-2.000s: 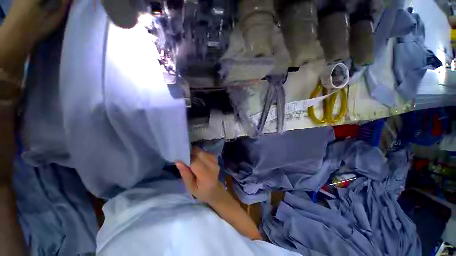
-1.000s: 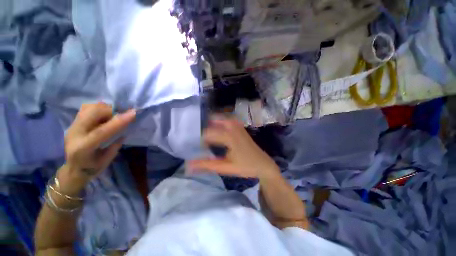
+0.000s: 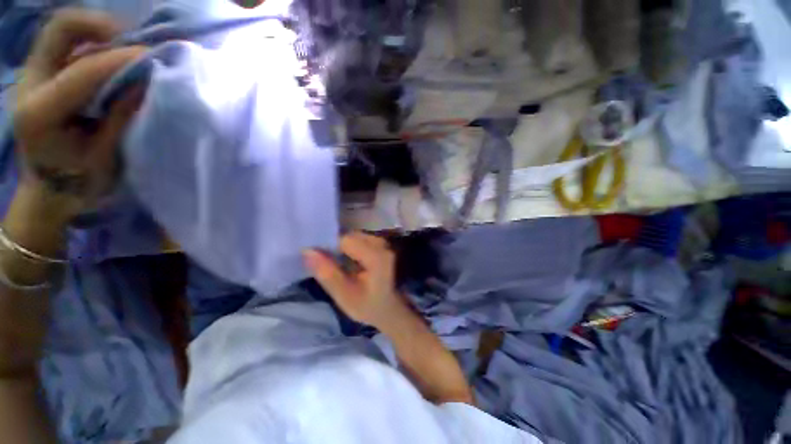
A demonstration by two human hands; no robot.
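A grey-blue cloth panel [image 3: 234, 182] hangs from the brightly lit needle area of the overlock machine [image 3: 360, 65] toward my lap. My left hand [image 3: 78, 104], at the upper left, grips a gathered fold of the panel. My right hand [image 3: 360, 276] is at the panel's lower right corner, with thumb and fingers closed on its edge. Glare hides the needle and presser foot. The picture is slightly blurred.
On the pale table edge lie yellow scissors handles [image 3: 590, 178], a white ring [image 3: 609, 123], a white measuring tape [image 3: 529, 176] and a grey two-legged shape [image 3: 488, 173]. Heaped grey-blue cloth [image 3: 598, 373] fills the lower right. More cloth hangs at lower left.
Since one second ago, my left hand has moved up and left, lifting a fold of cloth. My right hand, blurred and open then, now holds the panel's lower corner. The view has shifted.
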